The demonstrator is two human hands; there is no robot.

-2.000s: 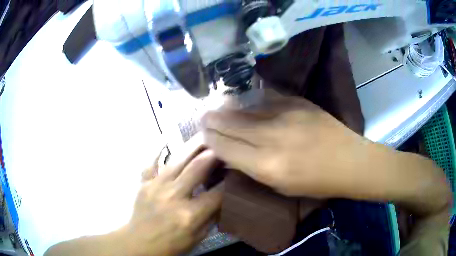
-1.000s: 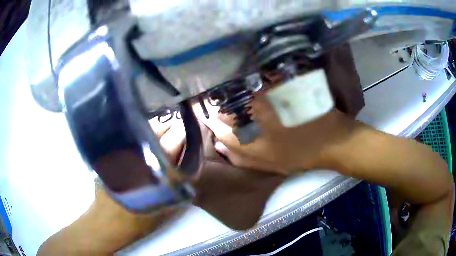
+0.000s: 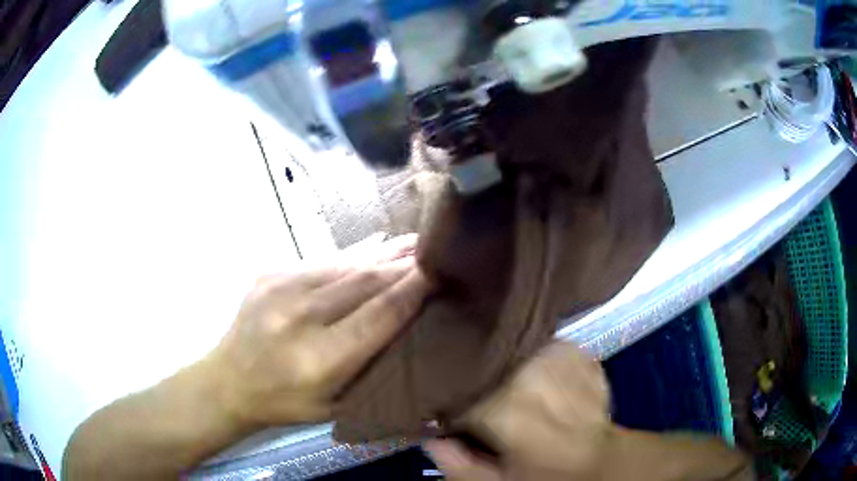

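The brown garment [image 3: 583, 207] lies under and to the right of the needle area and runs down over the table's front edge. The sewing machine head [image 3: 235, 38] stands above it, white with blue stripes. My left hand [image 3: 319, 329] lies flat on the garment's left side, fingers together, fingertips close below the needle area. My right hand [image 3: 540, 409] is blurred at the front edge and holds the garment's lower part between thumb and fingers. The needle is hidden behind the machine's front parts.
The white table [image 3: 141, 244] has a ruler-marked front edge. A green basket [image 3: 818, 291] with brown cloth stands at the right. Clear coiled loops [image 3: 797, 103] lie at the right back. A chrome guard [image 3: 362, 89] hangs close above my left hand. A blue basket edge shows at far left.
My right hand has moved from beside the needle area down to the front edge. More of the garment shows right of the needle. The machine head looks farther from the camera.
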